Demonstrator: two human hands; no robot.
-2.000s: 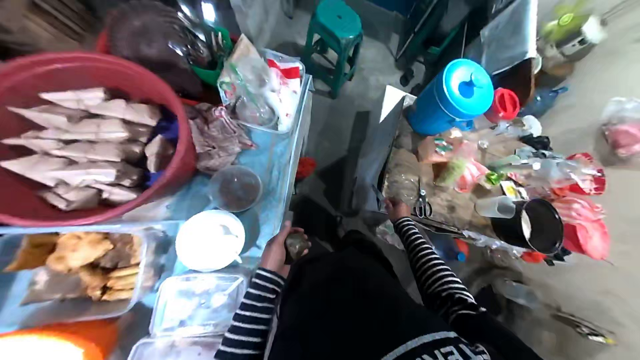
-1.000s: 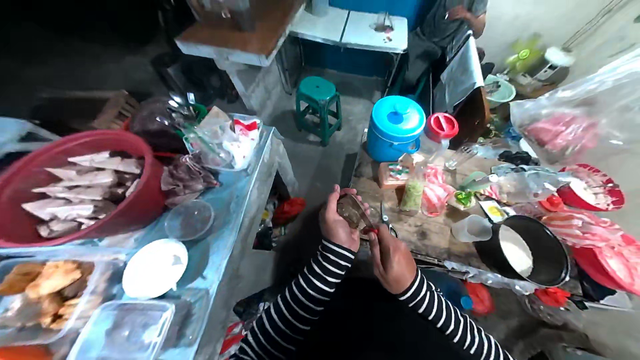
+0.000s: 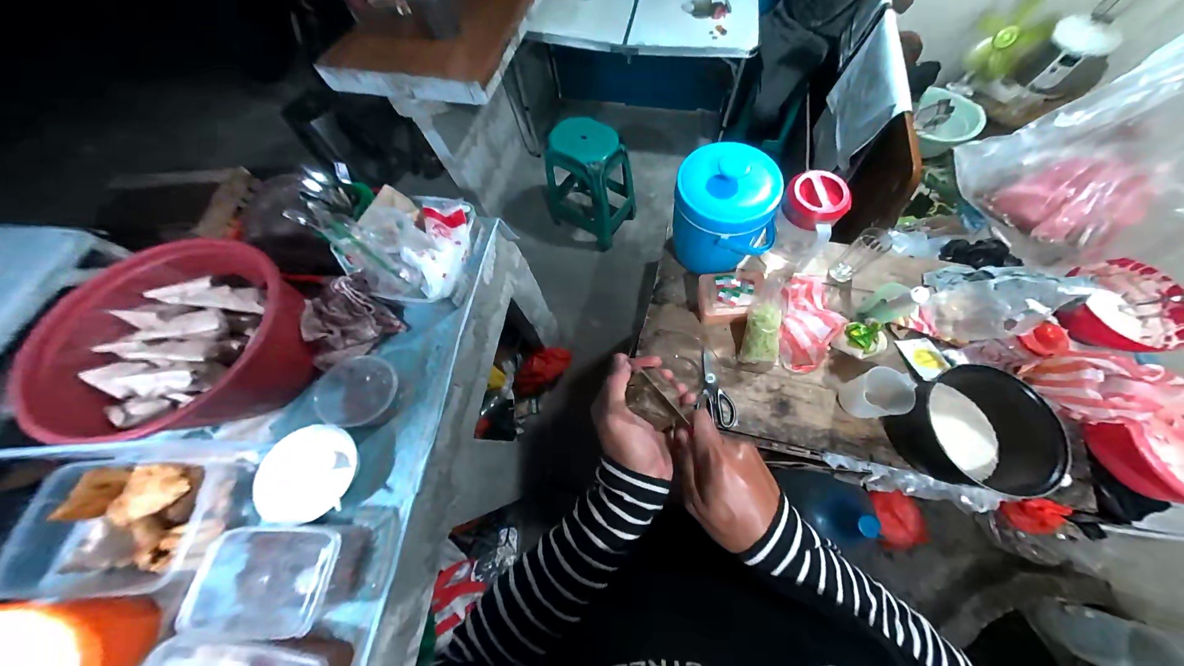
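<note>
My left hand (image 3: 631, 421) is cupped around a small brownish food item (image 3: 655, 398), perhaps in a clear wrapping. My right hand (image 3: 729, 481) pinches the end of a thin blade-like tool (image 3: 668, 400) that lies over the item. Both hands meet above the near left edge of a wooden table (image 3: 768, 402). Scissors with dark handles (image 3: 717, 393) rest on that table just right of my fingers. Behind them stand a clear bag of green food (image 3: 760, 333) and a red-and-white striped plastic bag (image 3: 808, 324).
A blue lidded bucket (image 3: 728, 208) and a red-lidded jug (image 3: 814, 208) stand at the back; a black pot (image 3: 1036, 430) sits right. On the left counter are a red basin of paper-wrapped packets (image 3: 277, 324), a fried-food container (image 3: 55, 555) and a white lid (image 3: 305, 474). A green stool (image 3: 589, 176) stands between the tables.
Two seconds ago my hands were apart, the left holding a small round item, the right at the wooden table. They came together by one second ago and remain so. The view has shifted.
</note>
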